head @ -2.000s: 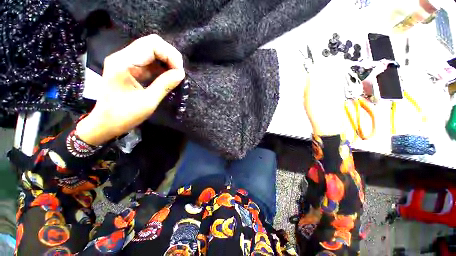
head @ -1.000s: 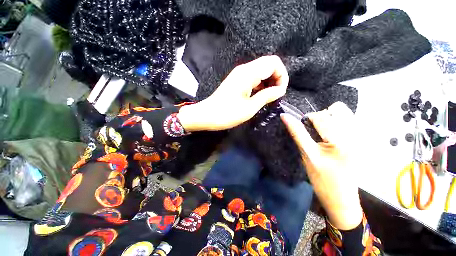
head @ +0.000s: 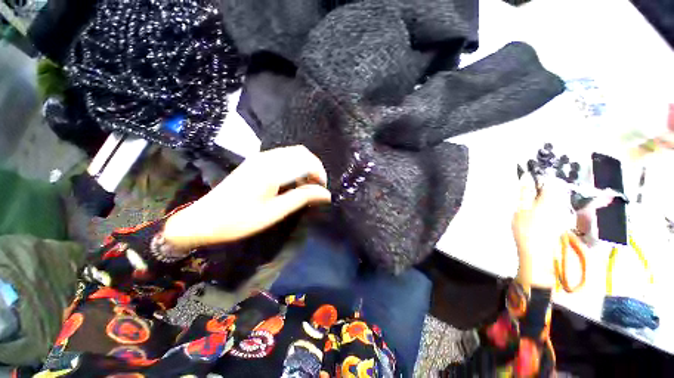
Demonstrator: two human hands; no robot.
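The dark charcoal fuzzy garment [head: 410, 192] hangs over my lap and the table edge. A short strip of beaded trim [head: 357, 176] glints on it. My left hand [head: 251, 196] pinches the garment's edge just left of the trim; the folds partly hide what is between its fingertips. My right hand [head: 543, 229] is over the white table, beside the dark buttons [head: 550, 162] and the orange-handled scissors [head: 571, 263]. It is pale and blurred, and I cannot tell whether it holds anything. No needle or thread can be made out.
A speckled trim bundle [head: 151, 66] lies at upper left. A black phone-like rectangle [head: 610, 199], a yellow-handled tool [head: 612, 266] and a dark blue textured lump [head: 630, 313] are on the white table [head: 502, 177] at right. Olive cloth [head: 41, 295] is at left.
My right hand, which held a slim metal tool at the trim, has moved right to the buttons and scissors. My left hand has shifted left and lower in view, and more beaded trim shows.
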